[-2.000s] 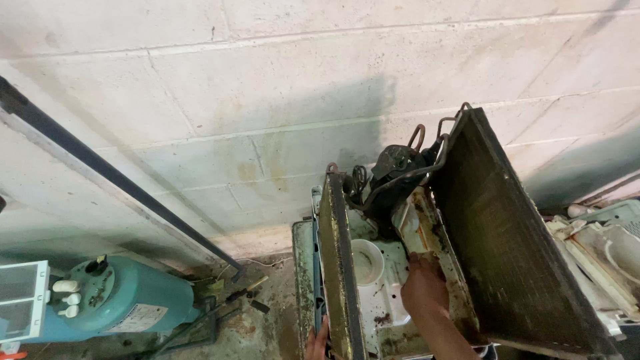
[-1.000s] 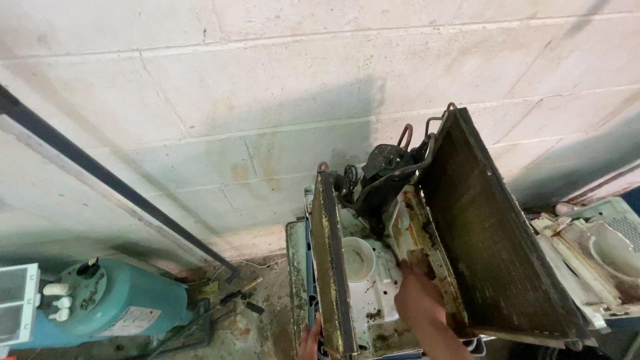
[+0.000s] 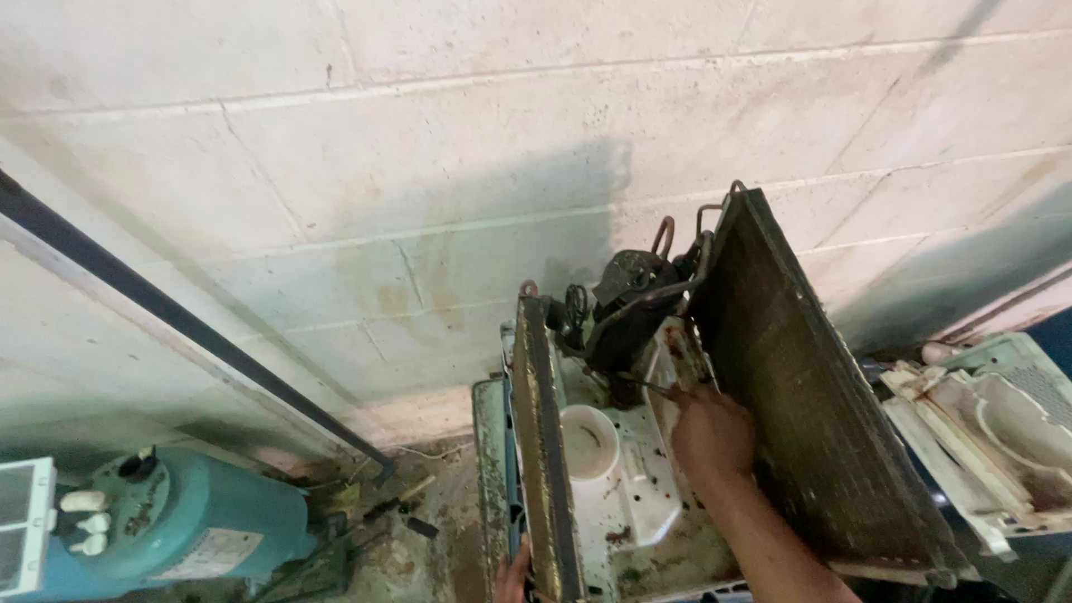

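Note:
A dirty window air conditioner's base pan [image 3: 645, 519] lies between two upright finned coils, a narrower left coil [image 3: 544, 452] and a large right coil [image 3: 804, 402]. At its back stands a black compressor [image 3: 632, 289] with copper pipes. My right hand [image 3: 712, 431] is closed around a thin tool [image 3: 649, 383], whose far end points toward the compressor's base; its tip is hard to make out. My left hand [image 3: 514, 574] rests against the outer side of the left coil near the bottom edge, mostly hidden. A round white cup-like part [image 3: 589, 442] sits in the pan.
A teal gas cylinder [image 3: 218, 519] lies at the lower left beside a white filter frame [image 3: 25, 528]. Small tools [image 3: 402, 507] are on the dirty floor. A dark pole [image 3: 201, 335] leans along the block wall. Dirty plastic housing parts [image 3: 980, 444] stand at the right.
My right hand has moved farther back in the pan, toward the compressor, and a thin tool now shows in it. My left hand stays by the left coil.

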